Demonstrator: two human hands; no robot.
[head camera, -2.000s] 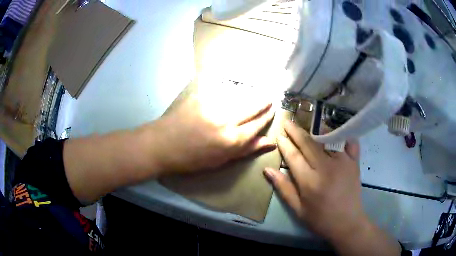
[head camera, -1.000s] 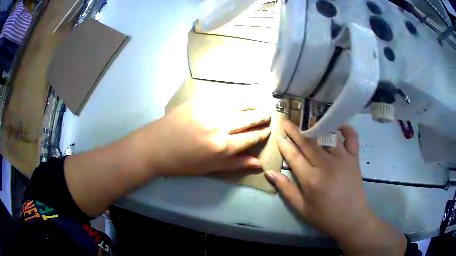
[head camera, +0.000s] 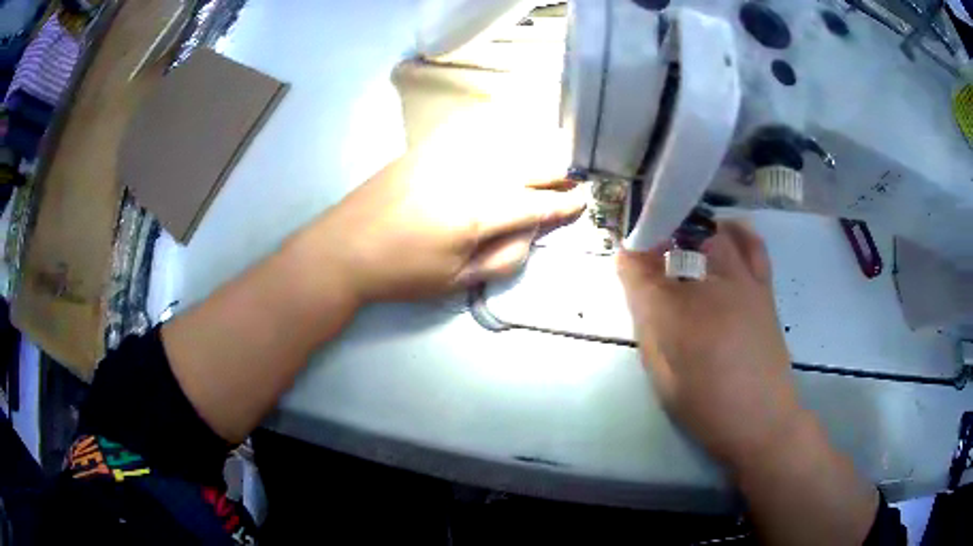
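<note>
The brown fabric piece (head camera: 435, 98) lies behind my left hand, left of the machine head, mostly washed out by the lamp glare. My left hand (head camera: 453, 229) is flat over its near part, fingertips pointing at the needle area (head camera: 608, 213); whether it grips the cloth is hidden by glare. My right hand (head camera: 704, 320) is just right of the needle area, its fingers partly hidden behind the guard and white knob. No cloth shows clearly under it.
The white sewing machine head (head camera: 613, 85) fills the upper right. A stack of brown cut pieces (head camera: 203, 139) lies at left beside the tan side board (head camera: 69, 235). Dark red thread snips (head camera: 860, 247) and a brown piece (head camera: 930, 283) lie at right on the machine bed.
The fabric has moved away from me, and its near end no longer shows at the table's front. My left hand has moved forward. My right hand has shifted slightly right. The view has shifted.
</note>
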